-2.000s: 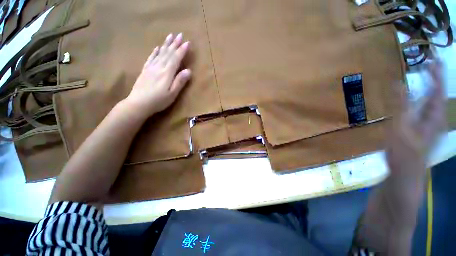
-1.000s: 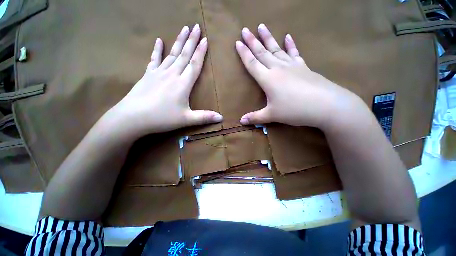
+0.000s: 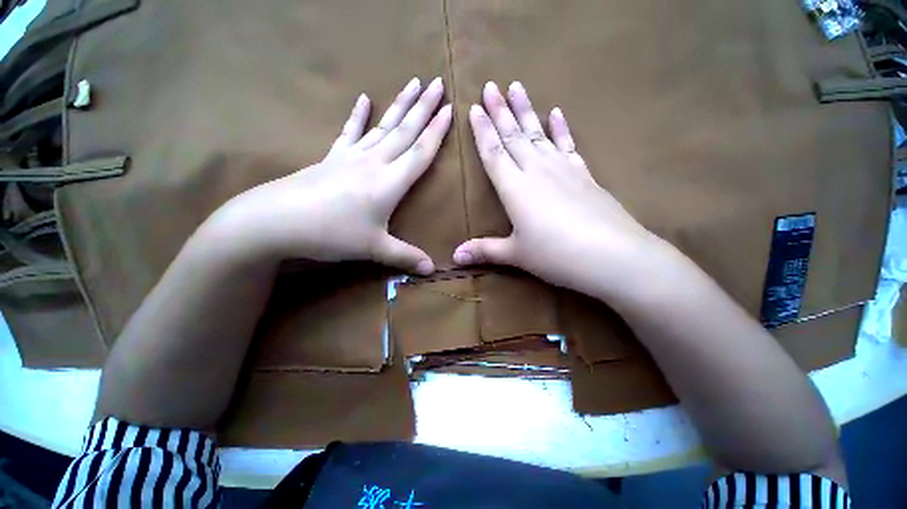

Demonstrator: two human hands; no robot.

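Observation:
A large brown bag body panel lies flat in front of me with a vertical centre seam. My left hand rests flat on it, left of the seam, palm down, fingers spread, holding nothing. My right hand rests flat on the right of the seam in the same way. Both thumbs lie at the top edge of the bottom notch, with their tips a little apart. White corner bits show at the notch. My right hand and wrist hide the notch's upper right corner.
Straps lie bunched at the left, and another strap end lies at the right. A black label is near the right edge. A shiny packet lies at the top right. The white table edge runs before my apron.
My right hand came in from the right edge and both hands came down beside the seam. In the last second they shifted closer together around it. The view has also shifted.

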